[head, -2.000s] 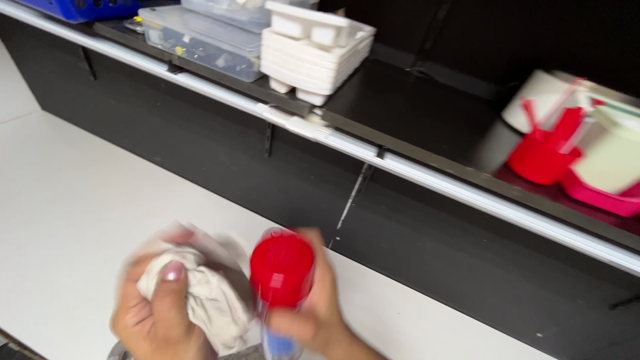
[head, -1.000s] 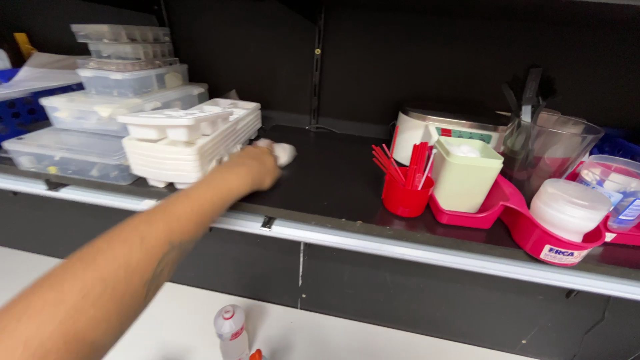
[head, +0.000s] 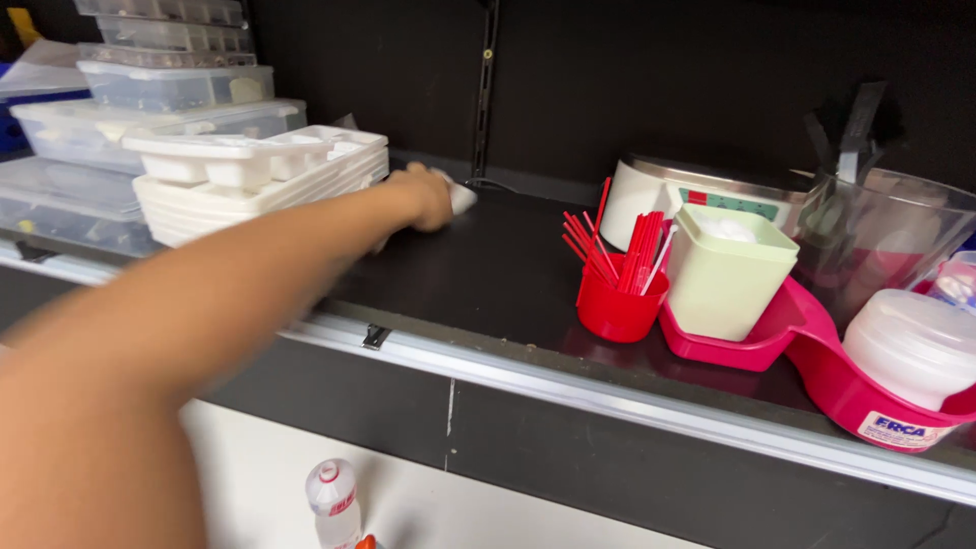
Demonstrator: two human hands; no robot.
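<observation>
My left hand reaches in from the left across the black shelf, with its fingers closed around a white cloth. The cloth lies against the shelf surface, just right of a stack of white plastic trays. Part of the cloth is hidden by the hand, and the arm is slightly blurred. On the white surface below stands a clear plastic bottle, with an orange object beside it at the frame's bottom edge. My right hand is out of view.
Clear lidded boxes are stacked at the left. Further right are a red cup of red sticks, a pale green container, a white appliance, a pink tray and a clear pitcher. A metal rail edges the shelf.
Two seconds ago both hands were low before the shelf, the left with the cloth, the right on a red-ended object. The left hand has since moved onto the shelf; the view has shifted.
</observation>
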